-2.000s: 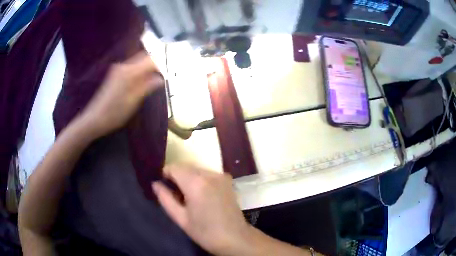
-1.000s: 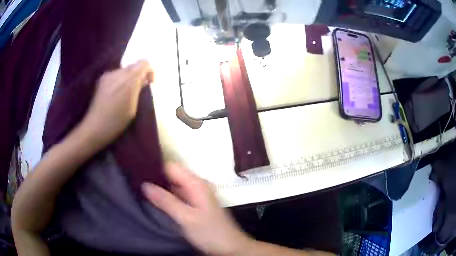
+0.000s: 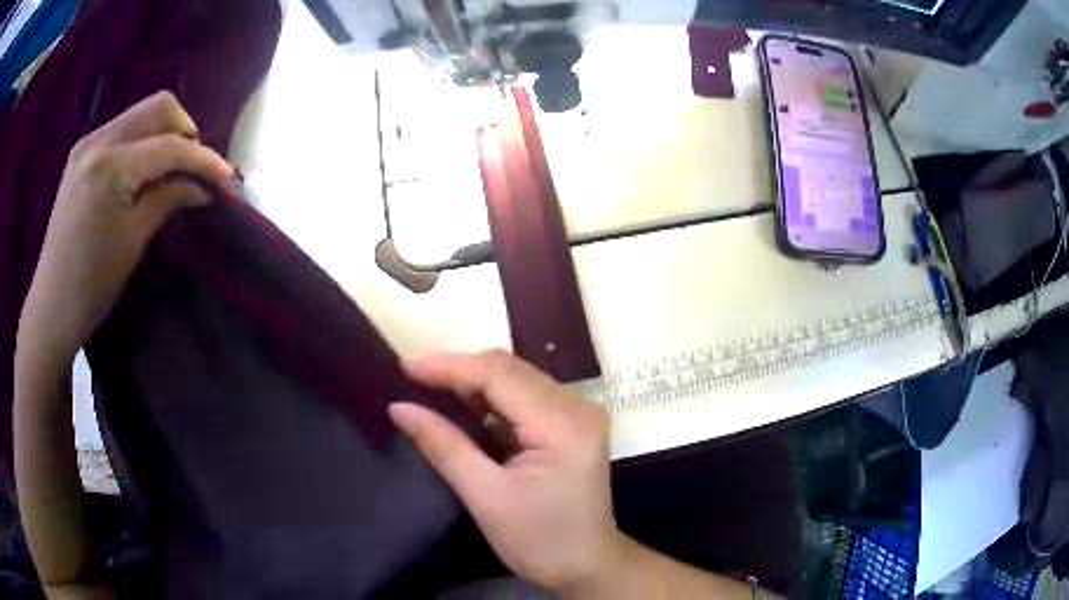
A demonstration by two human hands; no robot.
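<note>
A large maroon garment panel [image 3: 293, 293] with a grey-mauve side [image 3: 281, 445] hangs over the table's left front. My left hand [image 3: 135, 193] grips its upper edge at the left. My right hand [image 3: 516, 457] pinches the same edge between thumb and fingers, lower down near the table's front. The edge runs slanting between both hands. A narrow maroon strip [image 3: 542, 258] lies on the machine bed, its far end under the bright needle area [image 3: 498, 70]. A small pale dot shows near its front end.
A smartphone [image 3: 823, 152] lies flat right of the needle. A small maroon piece [image 3: 710, 65] lies behind. Ruler marks [image 3: 762, 352] run along the front edge. A yellow-blue tool [image 3: 935, 264] and dark cut pieces [image 3: 996, 234] are at right. A blue basket [image 3: 879, 563] is below.
My left hand has moved left with the panel's upper edge, now stretched slanting and showing more of the grey side. My right hand has moved right, pinching the edge. The camera view has shifted slightly.
</note>
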